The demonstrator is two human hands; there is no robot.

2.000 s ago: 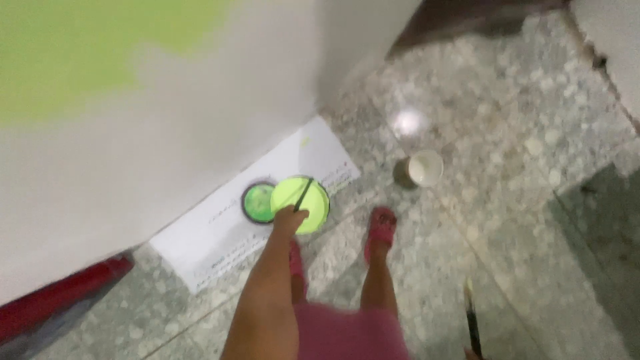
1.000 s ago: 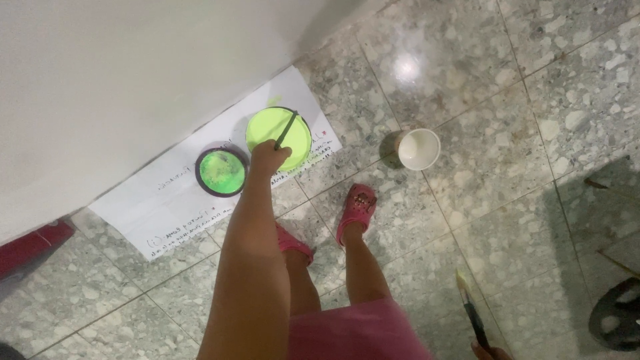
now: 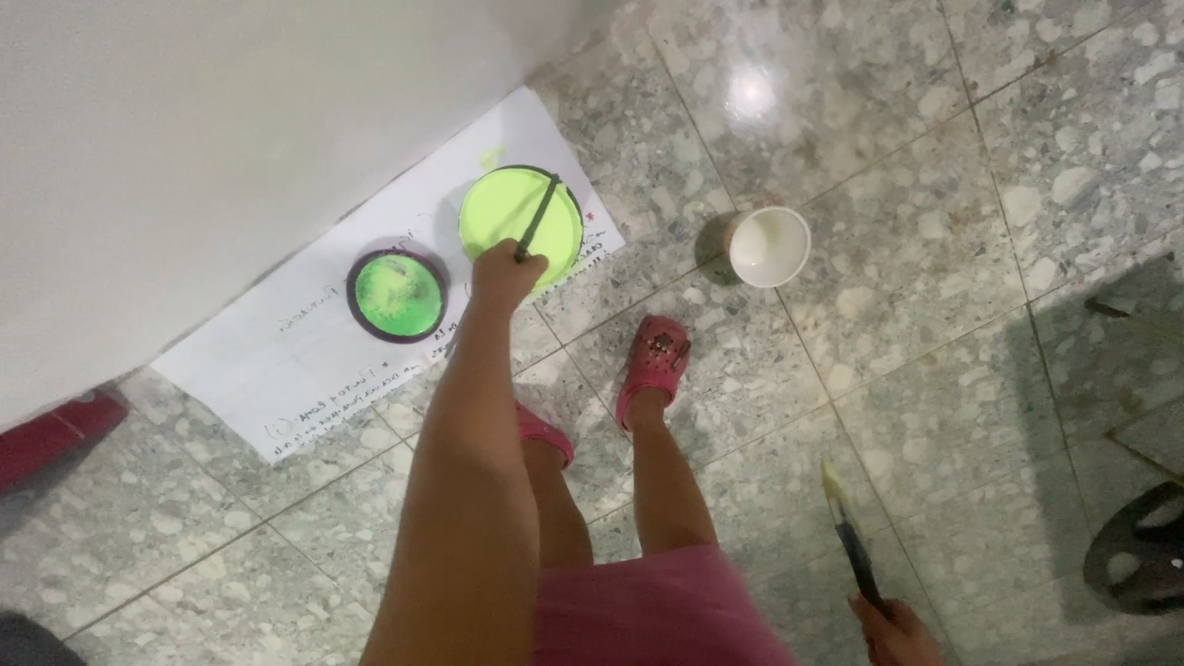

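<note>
My left hand (image 3: 507, 276) is closed on a thin dark stick (image 3: 538, 218) that lies across the top of a round tub of lime-green paint (image 3: 499, 208). Beside that tub is a smaller, dark-rimmed round container with brighter green paint (image 3: 400, 296). Both stand on a white paper sheet (image 3: 222, 370) with handwriting. At the lower right my right hand (image 3: 893, 634) grips the dark handle of a paintbrush (image 3: 856, 555), its pale yellowish bristles pointing up and away. Part of my right hand is cut off by the frame's bottom edge.
A white cup (image 3: 770, 247) stands on the speckled tile floor, right of the paper. A pale wall (image 3: 231, 139) borders the paper. My feet wear pink clogs (image 3: 655, 365). A red object (image 3: 60, 439) is at the left, and a dark spoked round object (image 3: 1138, 555) at the lower right.
The view has shifted, and the green patch on the wall seen two seconds ago is out of frame. More of my right hand shows. My left hand stays at the lime-green tub with the stick.
</note>
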